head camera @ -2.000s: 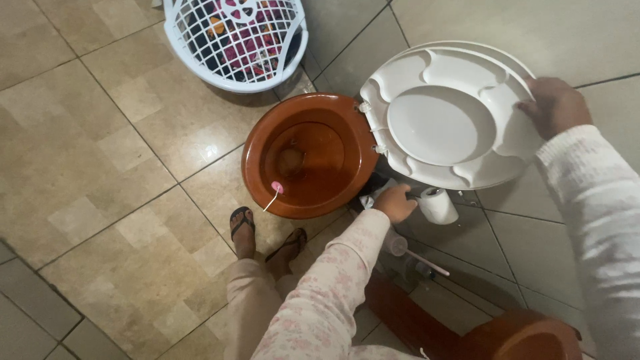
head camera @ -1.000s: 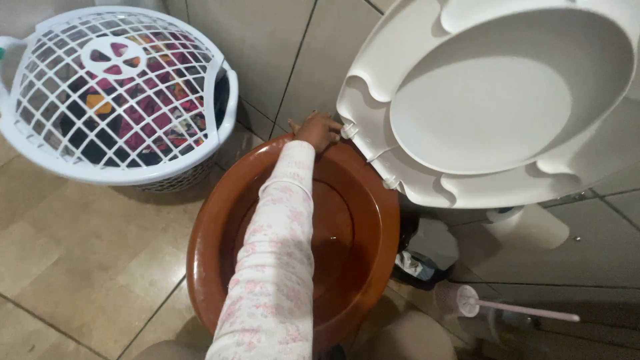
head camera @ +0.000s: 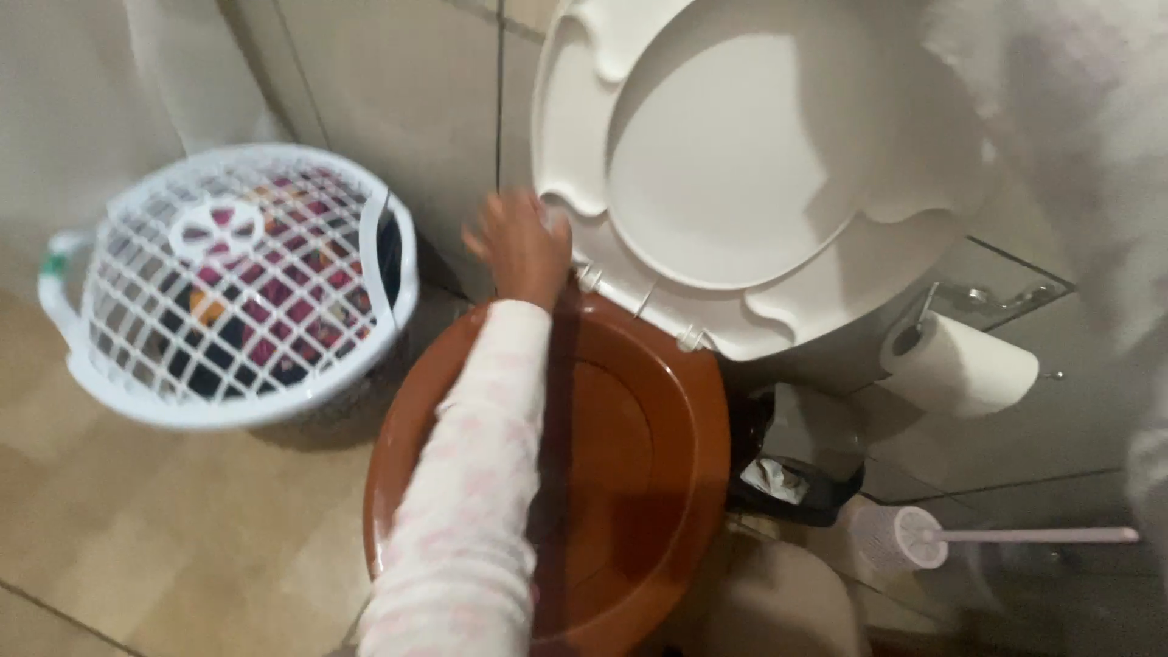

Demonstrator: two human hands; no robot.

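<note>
My left hand [head camera: 525,242], blurred, is at the back rim of the brown toilet bowl [head camera: 630,456], beside the left hinge of the raised white toilet seat [head camera: 570,119]. Its fingers are spread and I see nothing held; whether it touches the seat edge is unclear. The floral sleeve crosses over the bowl and hides part of it. The white lid [head camera: 721,164] stands raised with the seat. At the right edge a pale, blurred sleeve [head camera: 1086,137] passes in front, while my right hand is out of sight.
A white lattice-lidded laundry basket [head camera: 219,411] holding coloured cloth stands left of the bowl. On the right are a toilet paper roll [head camera: 976,370] on a wall holder, a black-lined bin [head camera: 821,511] with paper, and a toilet brush [head camera: 1031,536] in its holder.
My left hand has gone from beside the paper roll, past the seat hinges, to the bowl's other back side. My right hand, on the seat's outer edge two seconds ago, is out of view. The view is closer.
</note>
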